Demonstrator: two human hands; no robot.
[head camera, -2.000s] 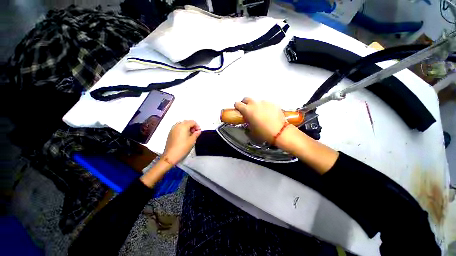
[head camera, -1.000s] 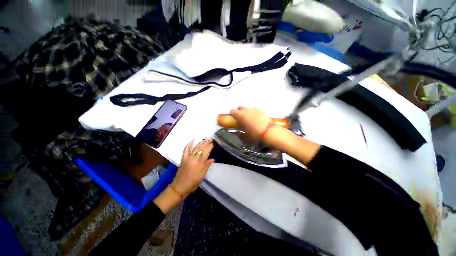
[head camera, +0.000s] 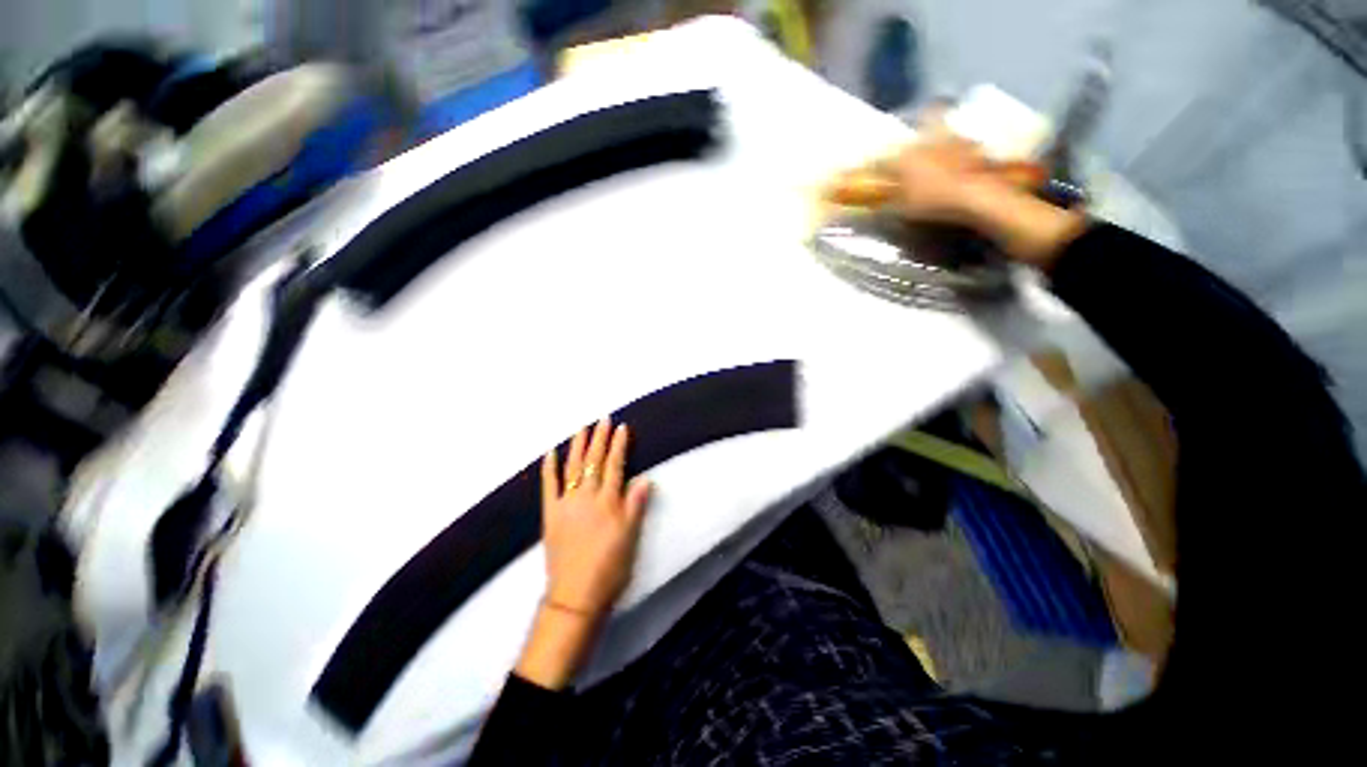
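A curved black band (head camera: 450, 558) lies open as an arc on the white cloth-covered table (head camera: 495, 345), along the near side. My left hand (head camera: 592, 517) lies on the band's near edge, palm down with fingers extended, gripping nothing. My right hand (head camera: 960, 188) is closed around the orange-brown handle of the steam iron (head camera: 907, 270) at the table's right end, away from the band. The picture is blurred there, and I cannot tell whether the iron rests on the surface.
A thicker black band stack (head camera: 525, 188) lies along the table's far side. Joined strips with black edges (head camera: 188, 540) lie at the left. The phone (head camera: 215, 727) is partly visible at the lower left. A blue ribbed crate (head camera: 1027, 562) and cardboard (head camera: 1117, 480) are below the table's right edge.
The view has swung right. My right hand has carried the iron off the near band to the table's right end. The band now shows as a full arc, with my left hand on it.
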